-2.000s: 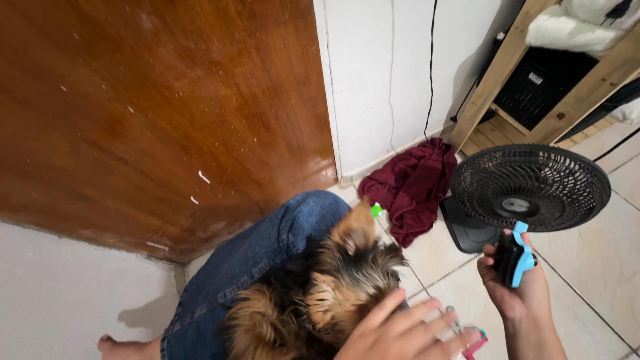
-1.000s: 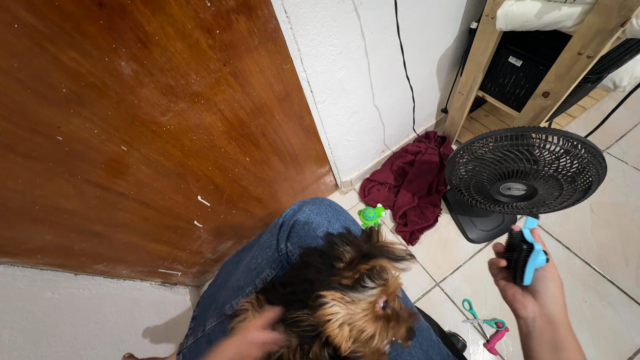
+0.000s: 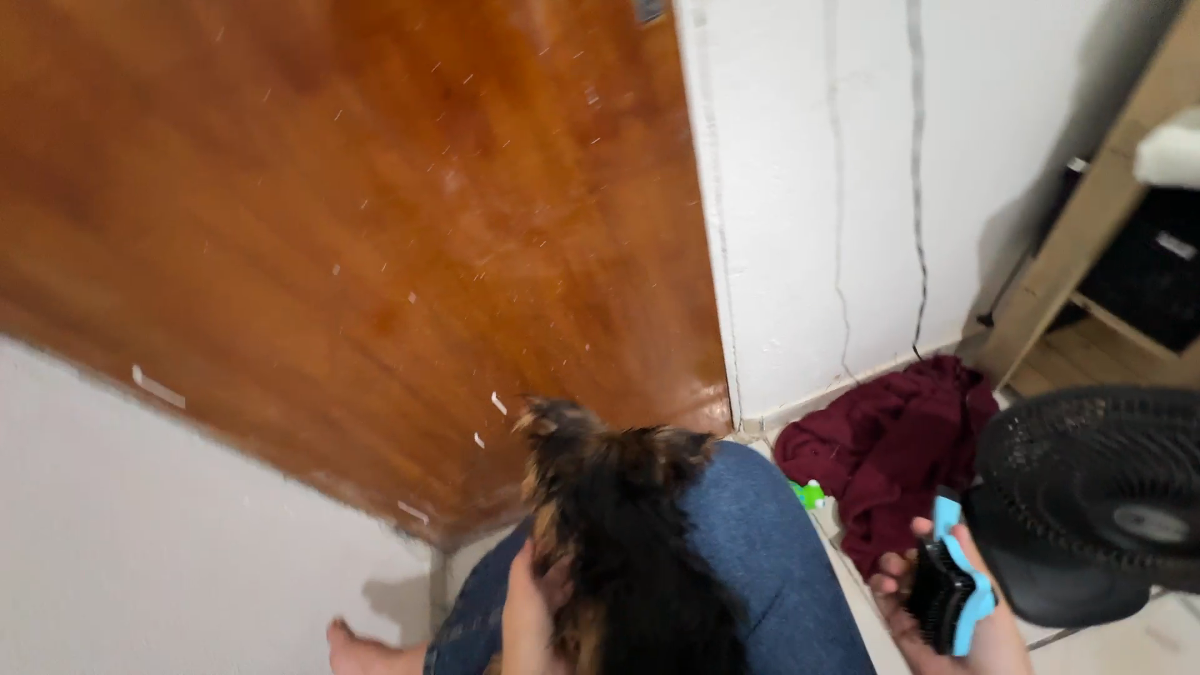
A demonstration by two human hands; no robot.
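A small long-haired dog (image 3: pixel 637 534), black and tan, is on my lap over blue jeans (image 3: pixel 769 553), its head toward the wooden door. My left hand (image 3: pixel 536 605) rests against the dog's left side, its fingers partly hidden in the fur. Off to the right, my right hand (image 3: pixel 947 600) holds a pet grooming brush (image 3: pixel 956 586) with a light-blue body and black bristles, apart from the dog. The bristles face left, toward my fingers.
A black fan (image 3: pixel 1106 506) stands at the right beside a dark red cloth (image 3: pixel 891 450) heaped on the tiles. A green toy (image 3: pixel 808 494) lies by the cloth. The brown wooden door (image 3: pixel 375 234) is ahead; a wooden shelf frame (image 3: pixel 1078 253) stands behind the fan.
The dog has turned its head from the right toward the door. My left hand, blurred a second ago, is now at its side. The view has shifted left; the scissors are out of view.
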